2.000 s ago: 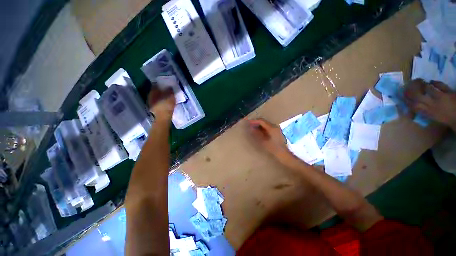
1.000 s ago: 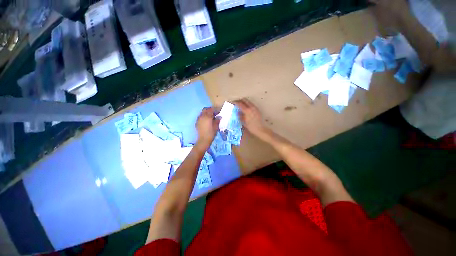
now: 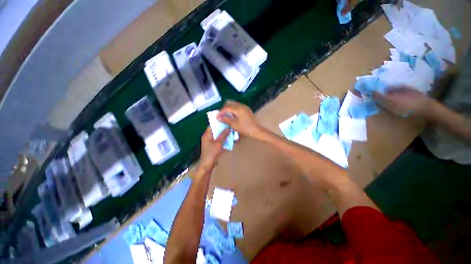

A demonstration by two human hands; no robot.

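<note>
My left hand (image 3: 210, 146) and my right hand (image 3: 237, 117) are together above the belt's near edge, both holding a small bunch of white and blue leaflets (image 3: 219, 126). The right hand's fingers are on its top, the left hand's on its lower side. Clear plastic boxes with white printed inserts (image 3: 153, 131) lie in a slanted row on the dark green conveyor belt (image 3: 281, 49), some overlapping. One box lies just left of my hands. Dark shapes show inside several boxes.
White and blue leaflets (image 3: 330, 149) lie on the cardboard bench cover (image 3: 268, 201), with a bigger heap (image 3: 413, 72) farther right. More lie on the blue sheet (image 3: 181, 198) at lower left. Another person's hand (image 3: 403, 100) reaches over the leaflets at right; another hand holds a blue slip at the top.
Both my hands have moved from over the blue sheet to beside the belt, with leaflets still held. The view has shifted, showing more of the belt and the right-hand heap.
</note>
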